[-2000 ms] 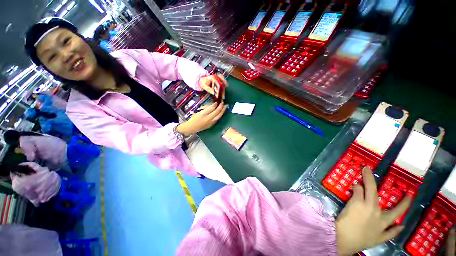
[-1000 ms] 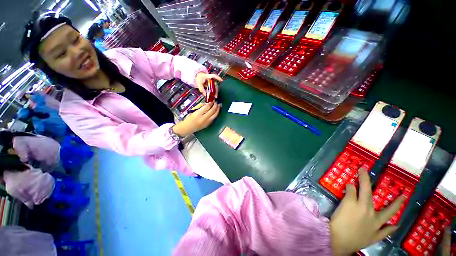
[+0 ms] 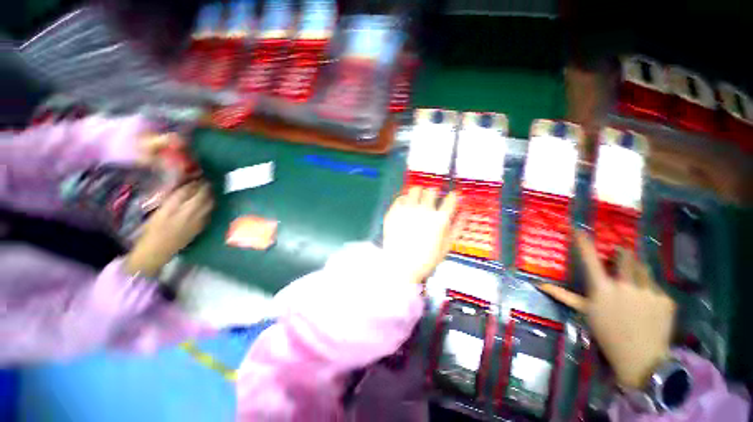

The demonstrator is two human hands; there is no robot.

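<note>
The picture is blurred. Several open red flip phones (image 3: 546,189) with white lit screens stand side by side in a clear blister tray (image 3: 508,288). My left hand (image 3: 415,235) lies over the leftmost phone's keypad, fingertips on or just above the keys, and covers much of it. My right hand (image 3: 632,317), with a watch at the wrist, has spread fingers at the rightmost phone's keypad (image 3: 615,231) and its thumb towards the phone beside it. Neither hand grips anything. Face-down phones (image 3: 464,344) with dark centres lie in the tray's near row.
At left, a person in a pink sleeve holds a red phone (image 3: 172,161). A white card (image 3: 249,176), orange battery-like piece (image 3: 253,232) and blue pen (image 3: 343,166) lie on the green bench. Stacked trays (image 3: 91,58) and phone trays stand behind. Small closed phones (image 3: 689,92) are at back right.
The view has swung right, so the bench things sit further left. My right hand, earlier barely visible at the edge, now shows fully. My left hand is still over the leftmost phones.
</note>
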